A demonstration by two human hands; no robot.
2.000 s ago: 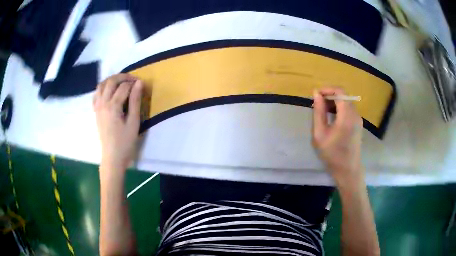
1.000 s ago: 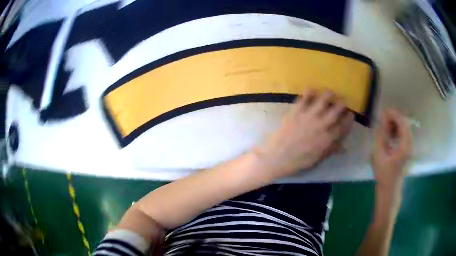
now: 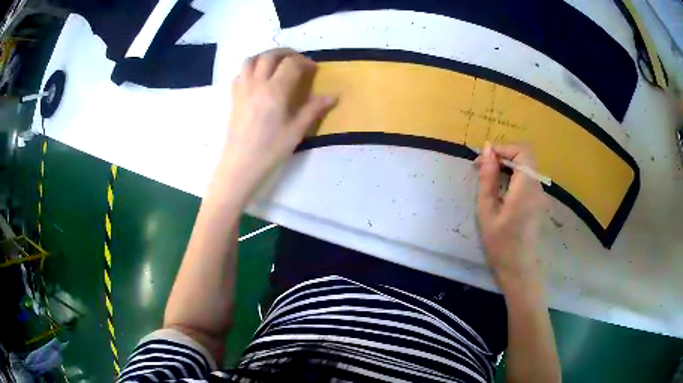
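Note:
The wide yellow-tan card pattern [image 3: 397, 101] lies on a curved dark cloth piece [image 3: 374, 138], whose edge shows as a dark border around it. The card has small writing and dashed lines right of its middle. My left hand [image 3: 273, 105] lies over the card's left end with fingers and thumb spread, and hides that end. My right hand [image 3: 509, 194] holds a thin whitish marking pen [image 3: 530, 171] near the card's lower edge, its tip by the dashed lines.
Another dark curved piece [image 3: 494, 30] lies beyond the card. A dark cloth heap [image 3: 176, 63] with a white strip [image 3: 152, 28] is at the upper left. A black disc [image 3: 52, 93] is at the table's left end. Black scissor-like loops [image 3: 656, 69] show at the upper right.
My left hand has moved from the card's right part to its left end. My right hand has come back in to the card's lower edge with the pen. The view has tilted and shifted.

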